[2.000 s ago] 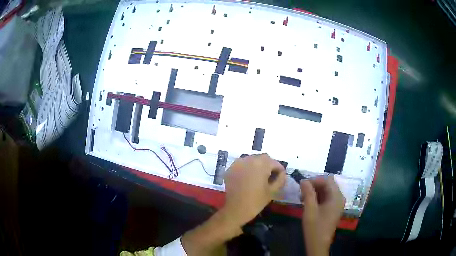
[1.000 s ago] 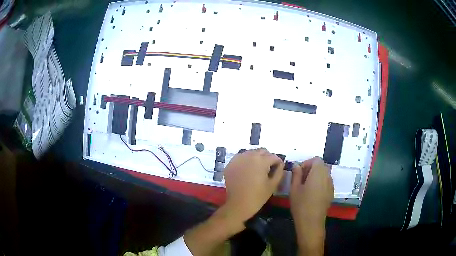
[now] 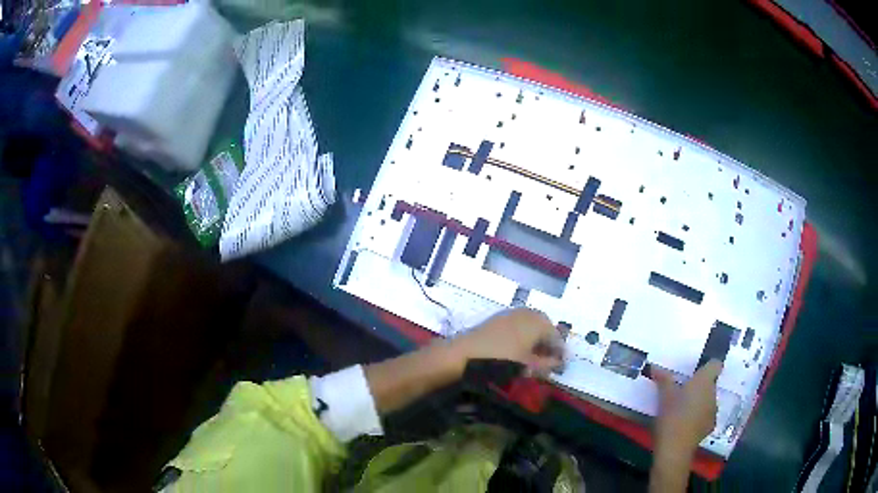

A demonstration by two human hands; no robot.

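A white back panel [image 3: 626, 255] with dark cutouts lies tilted on a red foam pad [image 3: 812, 252]. A red wire bundle [image 3: 529, 252] and a multicolour wire harness [image 3: 539, 175] cross it under black tape pieces. A thin dark lead wire [image 3: 430, 293] runs along the near edge towards my left hand. My left hand [image 3: 525, 339] is over the near edge with fingers curled together; its grip is hidden. My right hand [image 3: 687, 400] is at the near right part, thumb and forefinger apart beside a small dark rectangle, nothing seen in it.
Striped white strips [image 3: 274, 159] lie left of the panel, beside a green-and-white packet [image 3: 210, 194] and a bulky white pack [image 3: 168, 82]. An open brown carton [image 3: 106, 327] stands lower left. Adhesive tape strips [image 3: 836, 414] lie at the right. Another red-edged object [image 3: 818, 34] shows top right.
The view has swung left, so the panel appears further right and the carton shows. My hands have moved apart; my left hand is further left along the near edge, and my right fingers have spread.
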